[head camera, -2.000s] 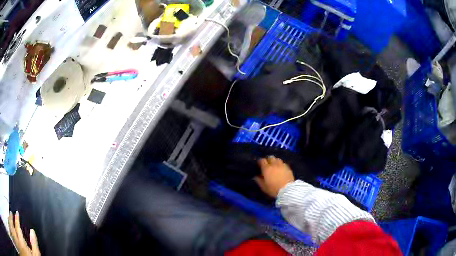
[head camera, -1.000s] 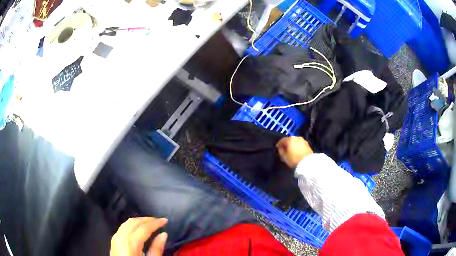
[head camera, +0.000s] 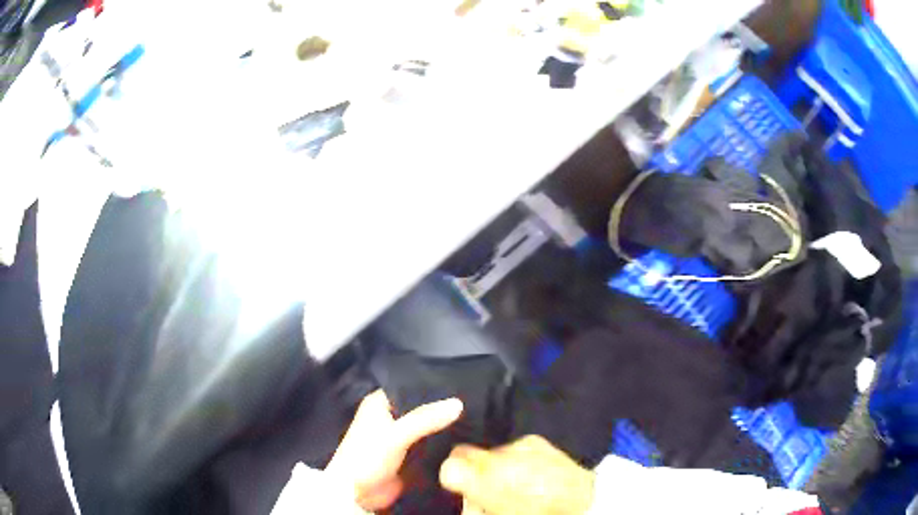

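My right hand [head camera: 518, 477] is low in the middle, its fingers curled on a piece of black cloth [head camera: 644, 377]. The cloth stretches from the hand to the right, over the blue crate. My left hand [head camera: 388, 448] is just left of it, with thumb and index finger apart; I see no cloth gripped in it, though its lower part is cut off by the frame edge. A large dark cloth [head camera: 141, 372] hangs over the near left edge of the white table. The picture is blurred and overexposed.
The white table [head camera: 403, 181] runs diagonally across, with a dark patterned scrap [head camera: 314, 128] and a small black scrap [head camera: 560, 70] on it. Blue crates [head camera: 730, 126] stand at right, with black pieces and a cream cord loop [head camera: 616, 216]. A grey metal table support [head camera: 513, 251] is below.
My right hand has moved left from the crate, drawing black cloth with it. My left hand has moved right, close beside it. The view has swung left, so the table and crates appear further right.
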